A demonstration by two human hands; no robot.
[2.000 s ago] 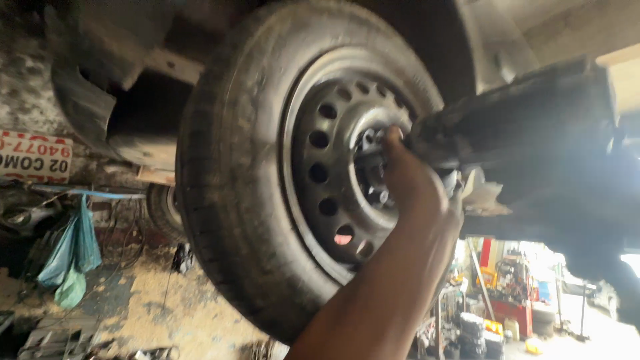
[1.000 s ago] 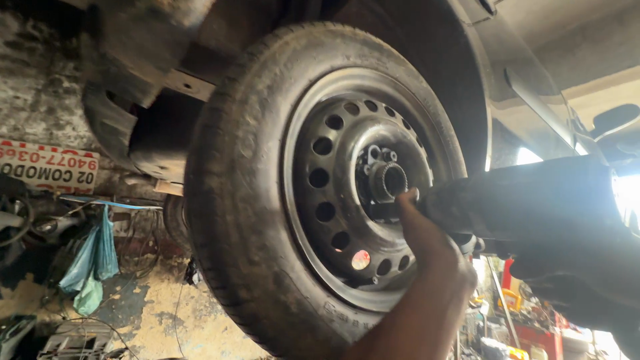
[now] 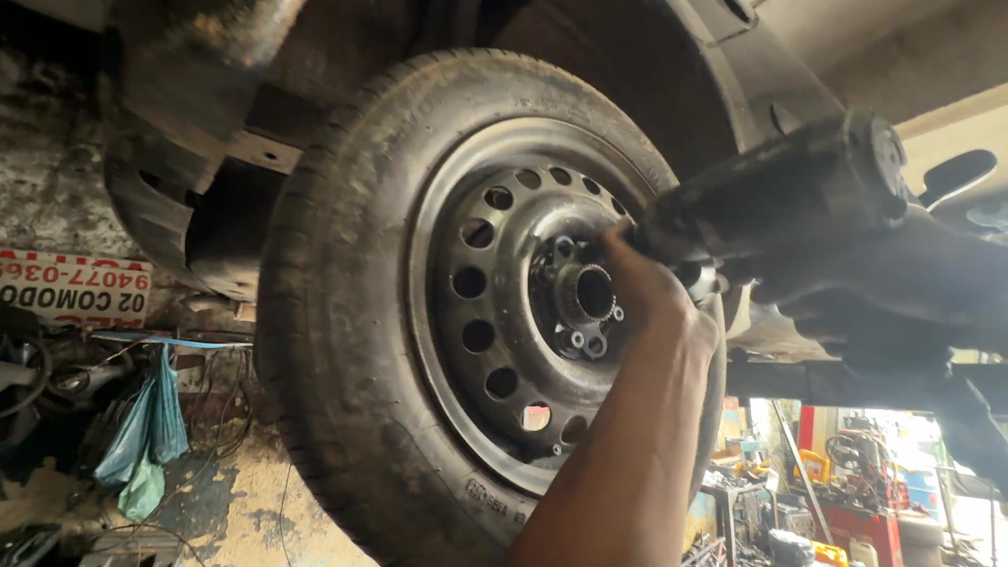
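A black steel wheel rim [image 3: 441, 307] with its tire [image 3: 339, 315] stands upright at the wheel arch of a raised car. The toothed hub centre [image 3: 587, 293] shows in its middle, with bolt holes around it. My left hand [image 3: 665, 295] reaches up from below to the right side of the hub, at the front end of a dark power tool, apparently an impact wrench [image 3: 780, 193]. Its fingertips are partly hidden, so its grip is unclear. My right hand [image 3: 858, 264], dark and blurred, holds the tool from the right. The tool's tip is hidden.
The fender and underbody [image 3: 173, 134] hang above and left. Plastic bags [image 3: 146, 425] hang by the wall at left, near a sign [image 3: 71, 287] with writing. At lower right stand a cluttered metal bench [image 3: 728, 492], a red cabinet [image 3: 858, 524] and yellow containers [image 3: 815, 467].
The left hand has moved off the front of the hub centre to its right side, leaving the toothed opening exposed. The tool now tilts upward to the right.
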